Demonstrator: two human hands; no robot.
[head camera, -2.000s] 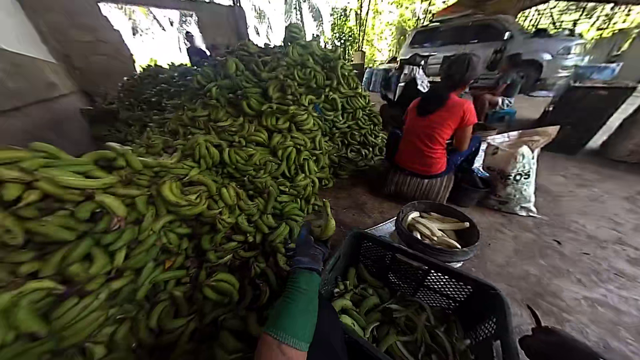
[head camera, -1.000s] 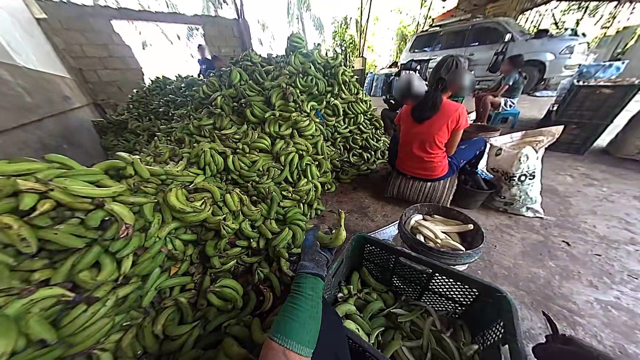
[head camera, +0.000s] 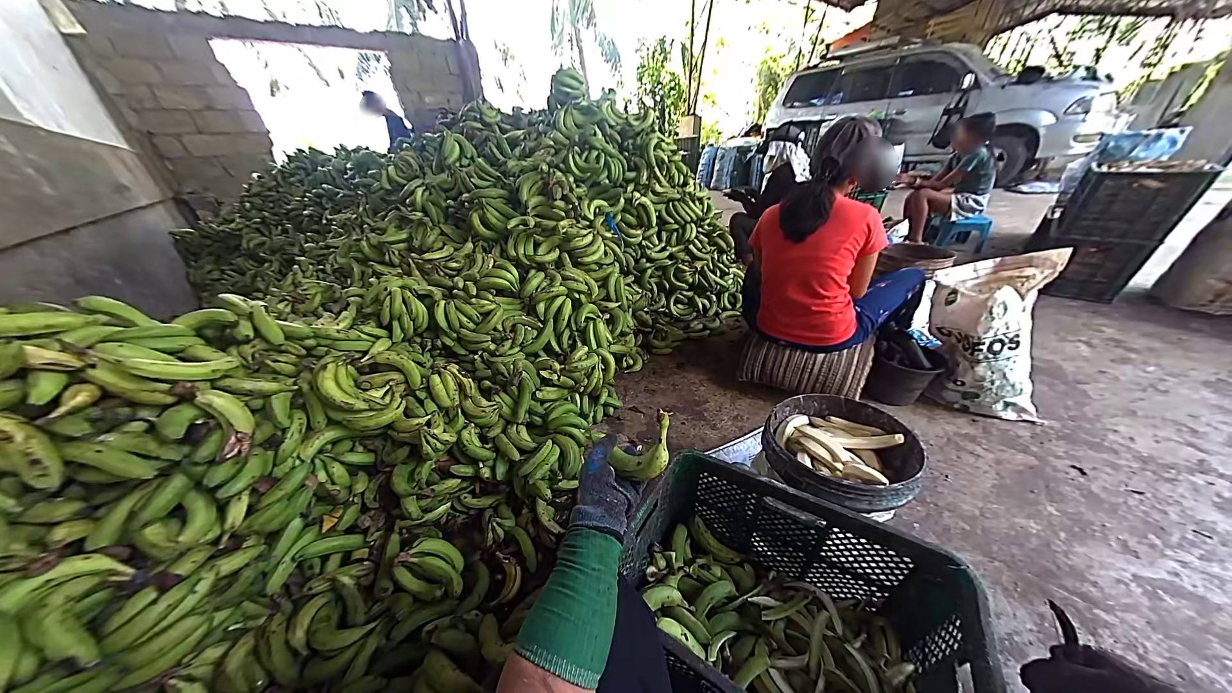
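My left hand (head camera: 604, 491), in a dark blue-grey work glove and a green knitted sleeve, holds a green banana (head camera: 647, 460) with its stem end up. It is beside the near left corner of a dark green plastic crate (head camera: 948, 568). Inside the crate lie green bananas and peels (head camera: 760, 626). A dark form at the lower right edge looks like my right hand (head camera: 1092, 669) in a dark glove, with a thin pointed thing standing up from it; its grip is hidden. Beyond the crate, a round dark tub (head camera: 847, 496) contains peeled pale bananas (head camera: 837, 448).
A large heap of green bananas (head camera: 462, 289) fills the left side. Ahead, a person in a red shirt (head camera: 813, 269) sits on a striped seat (head camera: 804, 371), near a dark bucket (head camera: 903, 385) and a white printed sack (head camera: 991, 337). Other people and stacked crates (head camera: 1126, 226) are farther back.
The view has swung somewhat. My left hand holds the banana in all frames, near the crate's corner. The dark form at lower right has shifted lower in view.
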